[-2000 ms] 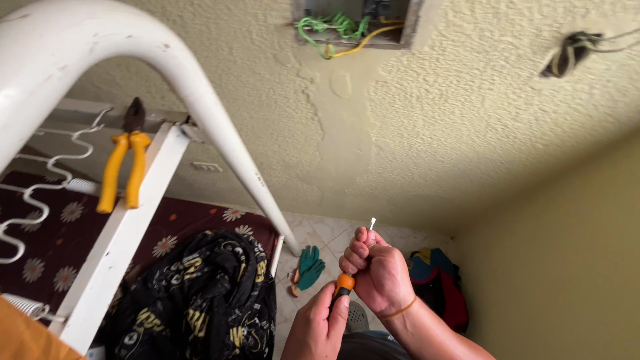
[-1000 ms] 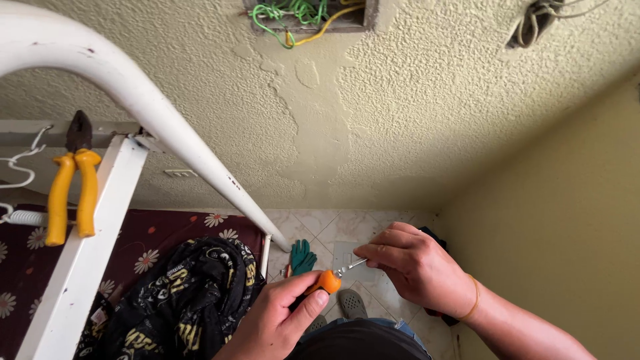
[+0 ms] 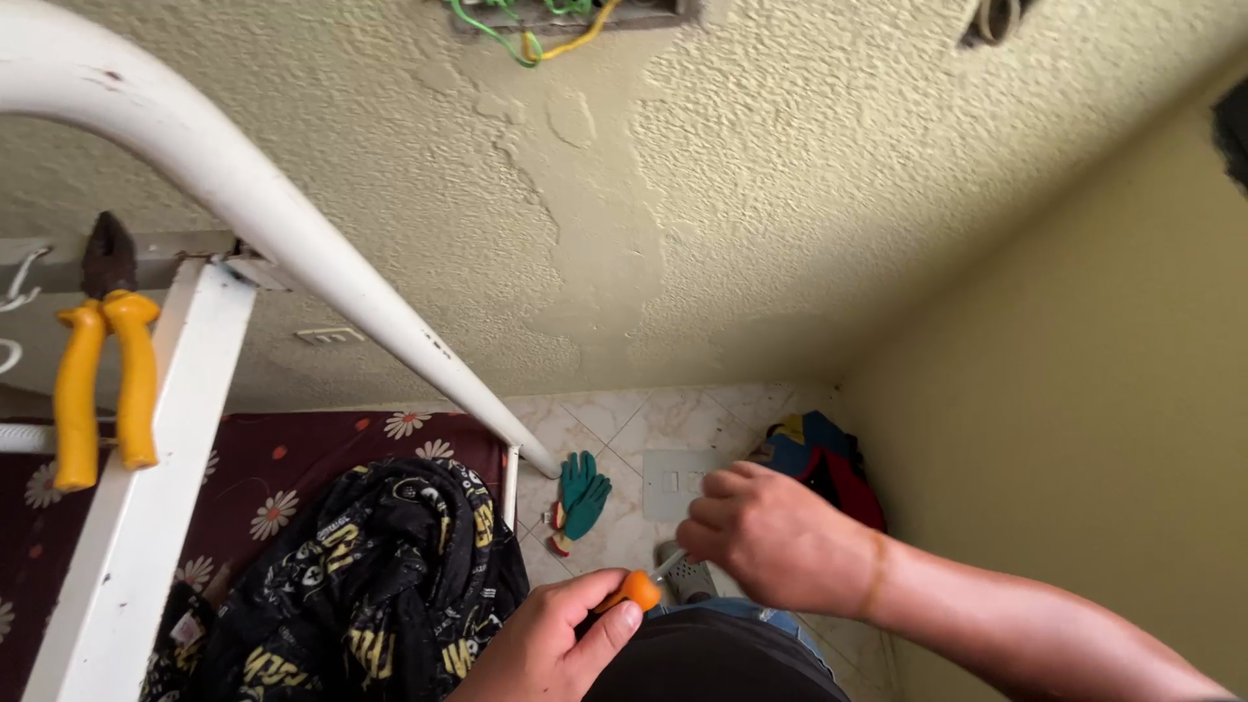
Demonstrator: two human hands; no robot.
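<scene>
My left hand is closed around the orange and black handle of a screwdriver, low in the middle of the head view. The metal shaft points up and right from the handle. At its far end my right hand is closed, palm down, with the fingers on the shaft; the tip is hidden behind them. Combination pliers with yellow grips lie at the left on the white metal bed frame. At the top, green and yellow wires hang from an open wall box.
A curved white bed tube crosses the left side. Below it are a flowered mattress and black printed fabric. On the tiled floor lie green gloves, a grey switch plate and a dark bag-like bundle.
The view has shifted. Two seconds ago my hands were close together with the metal tip pointing up; now my right hand is turned palm down over the shaft. The screwdriver stays in my left hand.
</scene>
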